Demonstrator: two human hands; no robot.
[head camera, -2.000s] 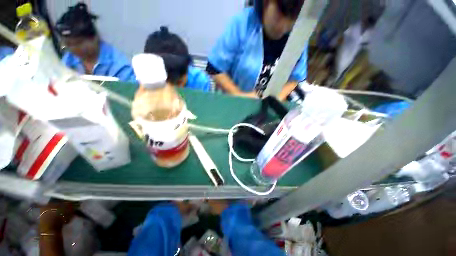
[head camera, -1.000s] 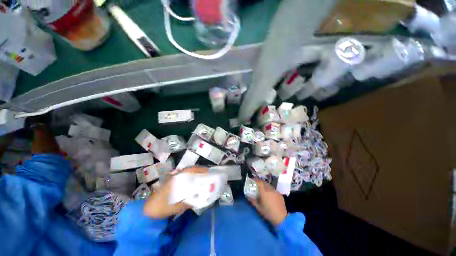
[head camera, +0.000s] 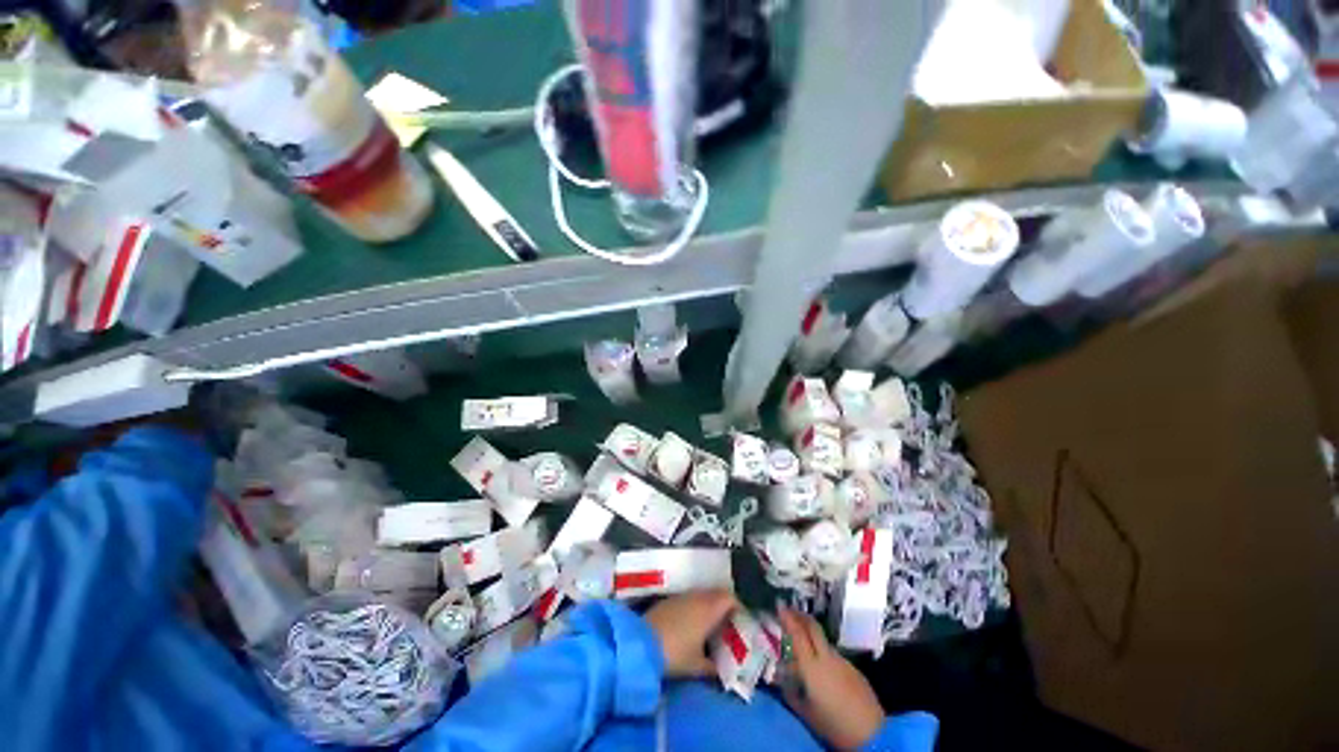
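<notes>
A small white carton with a red band (head camera: 746, 652) is between my hands at the bottom centre, near my lap. My left hand (head camera: 690, 632) holds it from the left side. My right hand (head camera: 825, 685) is on its right side, fingers against it; the fingertips are partly hidden. Several lamp units (head camera: 800, 497) stand right of centre on the dark green surface. Several white unit cartons (head camera: 639, 504) lie in front of my hands. A heap of thin white cords (head camera: 940, 514) lies to the right.
A neighbouring worker's blue sleeve (head camera: 110, 588) reaches in at left, by a bag of cords (head camera: 360, 669) and a heap of bagged units (head camera: 294, 470). A metal-edged shelf (head camera: 514, 301) crosses above, with a slanting post (head camera: 837, 162). A brown corrugated carton (head camera: 1160, 500) stands at right.
The view has tilted down from the shelf to the bench, then slightly back up. My hands have come together; one second ago my left hand held a white carton and my right a lamp unit, apart.
</notes>
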